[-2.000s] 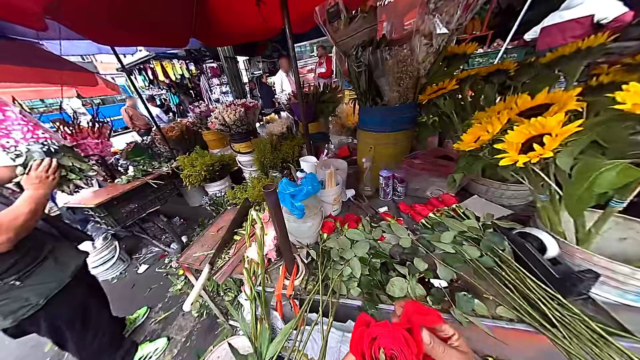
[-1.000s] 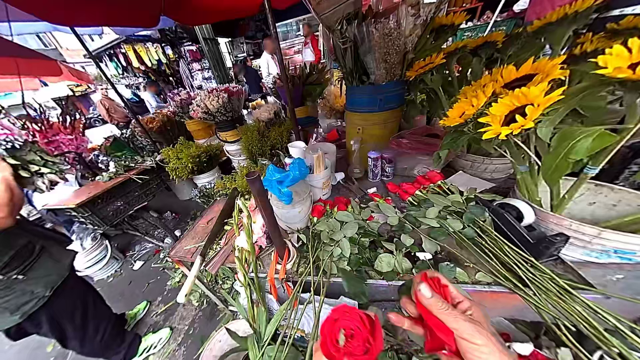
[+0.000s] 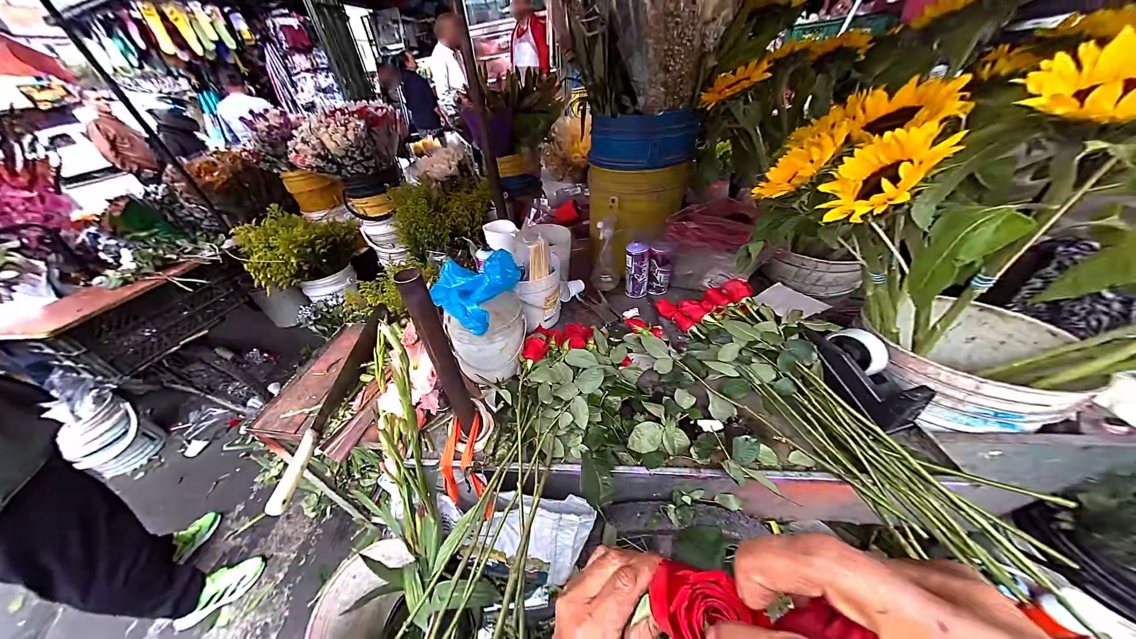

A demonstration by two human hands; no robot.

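At the bottom edge of the head view, my left hand point(image 3: 608, 593) grips a red rose point(image 3: 697, 599) from its left side. My right hand point(image 3: 852, 581) closes over the right side of the bloom, its fingers curled on red petals. The rose's stem is hidden. Beyond my hands, long-stemmed red roses point(image 3: 701, 306) lie on the work table point(image 3: 799, 497), their leaves heaped in the middle and their bare stems point(image 3: 861, 453) reaching toward the lower right. A tape dispenser point(image 3: 865, 368) with a white roll stands right of the stems.
Sunflowers point(image 3: 887, 173) stand in a bucket point(image 3: 985, 390) at right. Behind the roses are a yellow bucket point(image 3: 635, 213), spray cans point(image 3: 637, 269) and a white bucket point(image 3: 486, 346) with a blue plastic bag point(image 3: 475, 288). Gladiolus stems point(image 3: 404, 444) rise at lower left. A person point(image 3: 80, 532) stands at far left.
My right hand, apart from the rose in my left hand one second ago and holding red petals, has moved left and is now against it. The view has shifted somewhat.
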